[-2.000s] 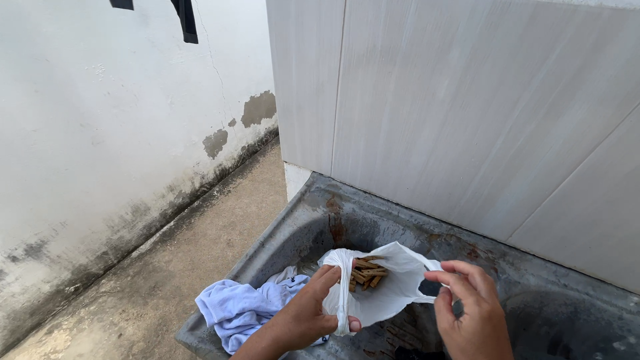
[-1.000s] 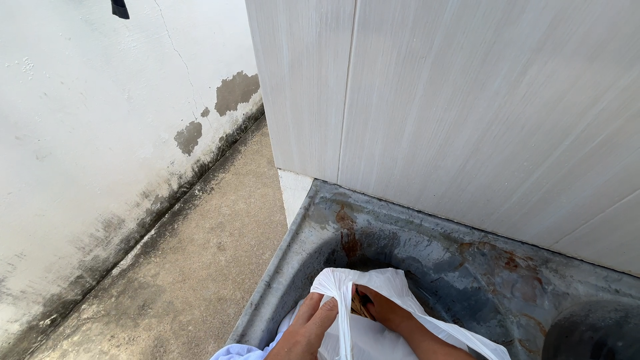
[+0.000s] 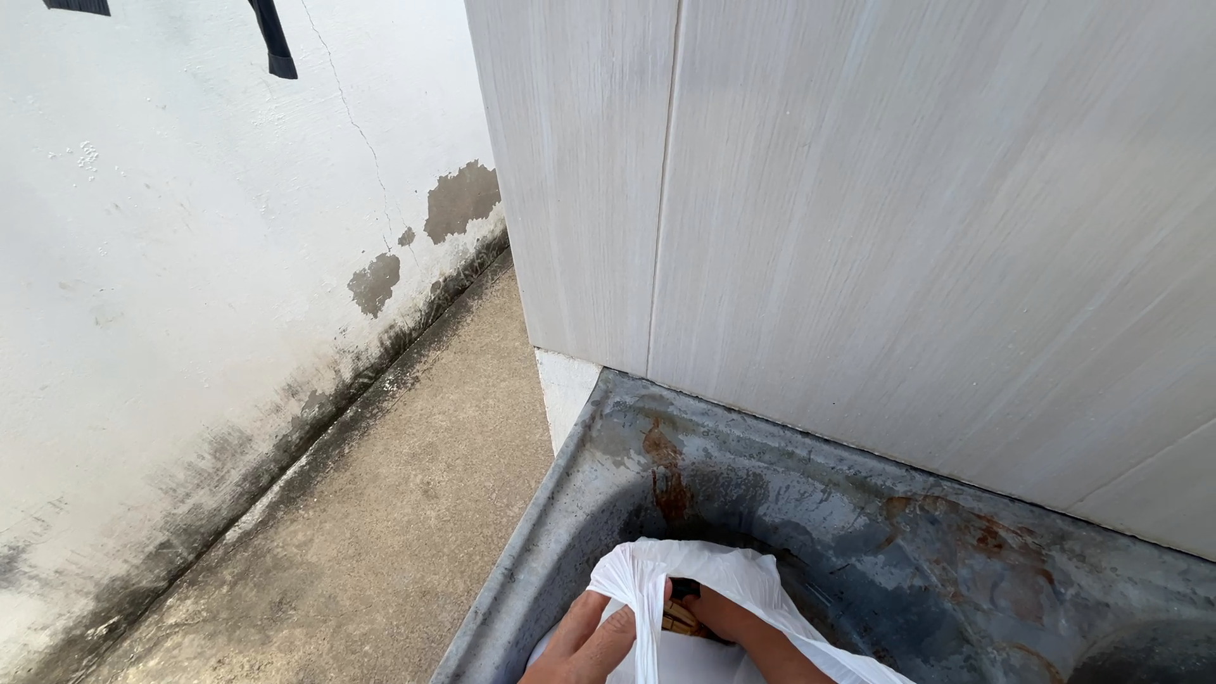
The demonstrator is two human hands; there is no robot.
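Note:
A white plastic bag [image 3: 750,579] lies in the basin of a stained grey sink [image 3: 560,513], at the bottom of the view. My left hand [image 3: 594,641] grips the bag's gathered edge and handle on the left side. My right hand [image 3: 717,613] reaches inside the bag's mouth, its fingertips hidden among brown stick-like pieces [image 3: 679,617] and something dark. Whether the right fingers hold any of these cannot be made out.
A panelled grey-white wall [image 3: 807,237] rises behind the sink. To the left, a concrete floor strip [image 3: 408,484] runs along a white wall [image 3: 190,237] with peeling patches. Dark cloth ends [image 3: 274,43] hang at the upper left.
My right hand has gone from the bag's right edge into its mouth. The bag, held wide two seconds ago with the brown pieces showing, now mostly hides them. The blue-white cloth has dropped out of view.

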